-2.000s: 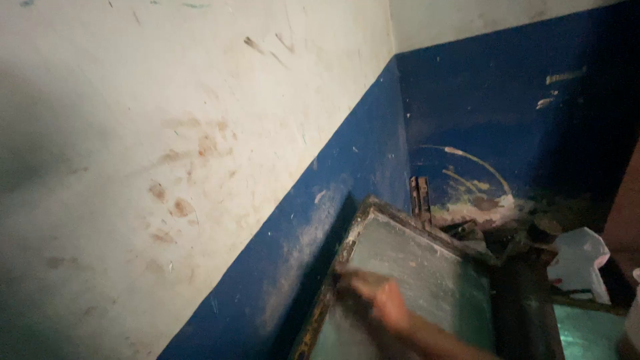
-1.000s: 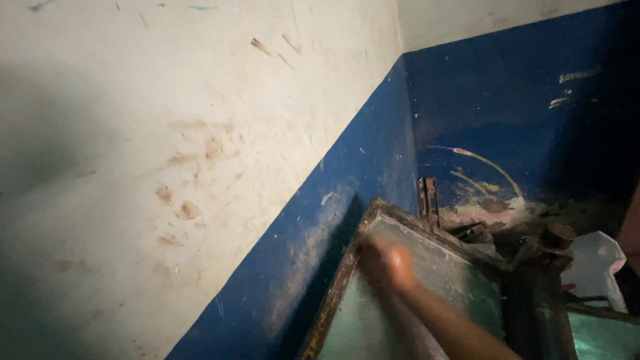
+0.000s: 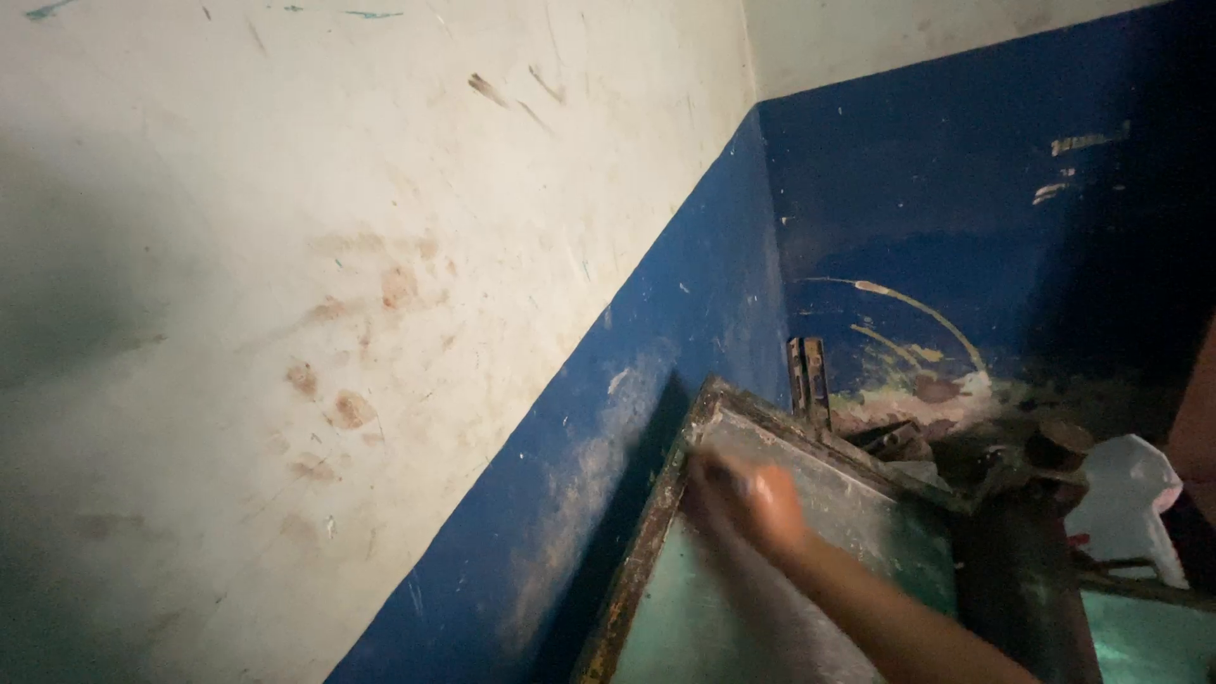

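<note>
My right hand [image 3: 755, 499], blurred by motion, is at the upper left corner of a framed panel [image 3: 798, 475], with its fingers against or just over the worn, dirty frame edge [image 3: 655, 532]. The fingers look closed and dark at the tips; whether they hold a small thing cannot be told. My forearm crosses the panel's pale greenish face from the lower right. The panel stands tilted beside the blue lower part of the wall. My left hand is out of view.
A stained white and blue wall [image 3: 608, 380] meets another in a corner. Slotted metal strips [image 3: 808, 380] stand behind the panel. To the right are dark clutter [image 3: 1007, 475], a dark cylindrical thing [image 3: 1021, 589], a white plastic bag [image 3: 1126, 494] and a greenish panel [image 3: 1149, 636].
Over the two seconds my right hand has moved up along the left side of the frame toward its top corner. The panel stands in the same place.
</note>
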